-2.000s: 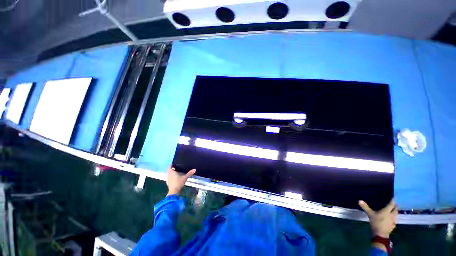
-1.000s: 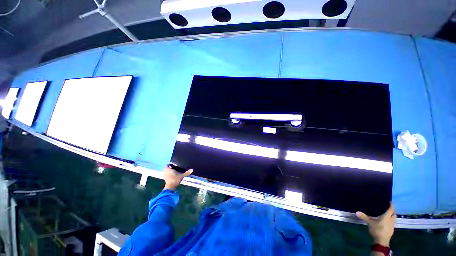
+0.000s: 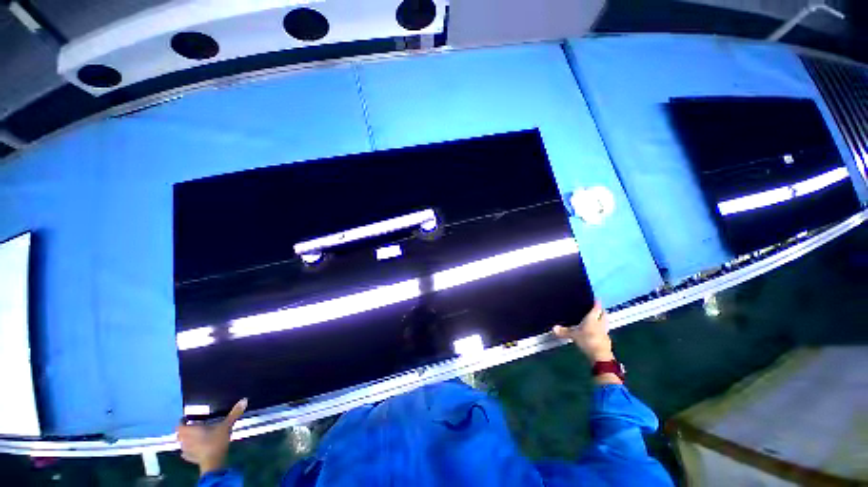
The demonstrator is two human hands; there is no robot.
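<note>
A large glossy black LCD panel (image 3: 371, 314) lies on the light-blue board (image 3: 457, 90) in front of me, reflecting ceiling lights. A white suction lifter (image 3: 365, 234) with two round cups sits on its middle. My left hand (image 3: 211, 439) grips the panel's near left corner, thumb on top. My right hand (image 3: 588, 338) grips the near right corner; a red band is on that wrist. The fingers under the edge are hidden.
A second black panel (image 3: 771, 176) lies on blue boards at the right. Crumpled white cloth by a small round container (image 3: 595, 204) is beside my panel. A white rectangle (image 3: 17, 338) is at far left. The blower (image 3: 252, 36) is behind. A foam box (image 3: 790, 414) stands lower right.
The view has swung right, bringing the second black panel and the box into view. Earlier, the blue boards at left closed the roller gap. Both hands stay on the panel's near corners.
</note>
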